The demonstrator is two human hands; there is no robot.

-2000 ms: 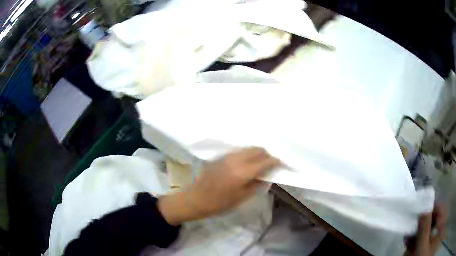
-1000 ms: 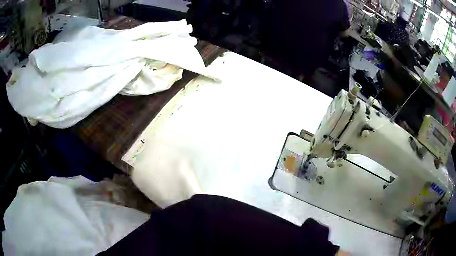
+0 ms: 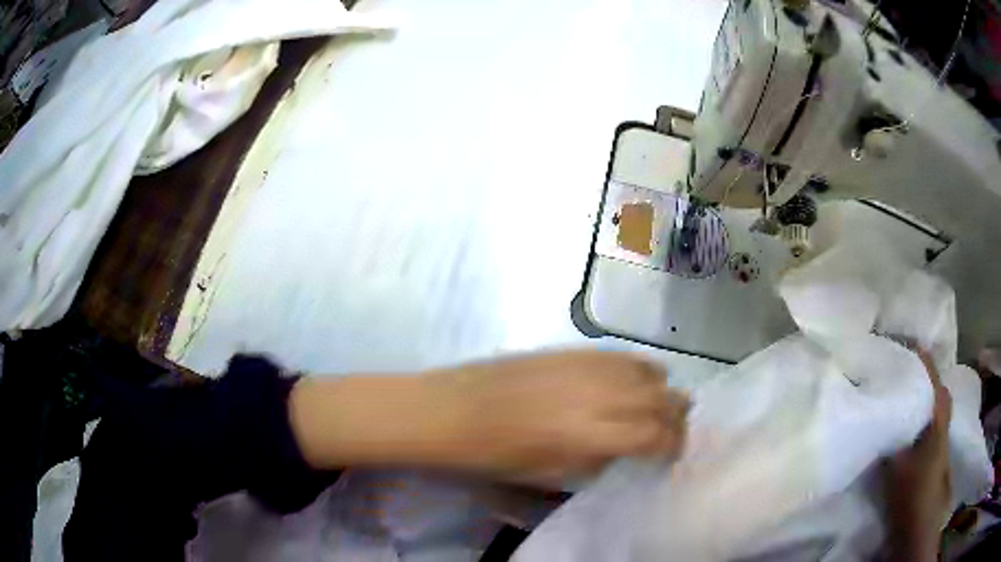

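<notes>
A white garment piece lies bunched at the lower right, in front of and beside the off-white sewing machine. My left hand reaches across from the left, blurred, with its fingertips at the cloth's left edge; whether the fingers grip it cannot be told. My right hand is at the cloth's right side with its fingers partly behind a fold, holding it. The presser foot stands over the shiny needle plate, with no cloth under it. A tan patch shows on the slide plate.
White cloth is heaped at the upper left over a dark brown plaid surface. The white table has a worn left edge. A ribbed knob sits under the machine head. More pale cloth hangs below my left forearm.
The view has moved closer to the machine. My left hand has come into view near the table's front, and a bunched white piece now lies between both hands at the lower right.
</notes>
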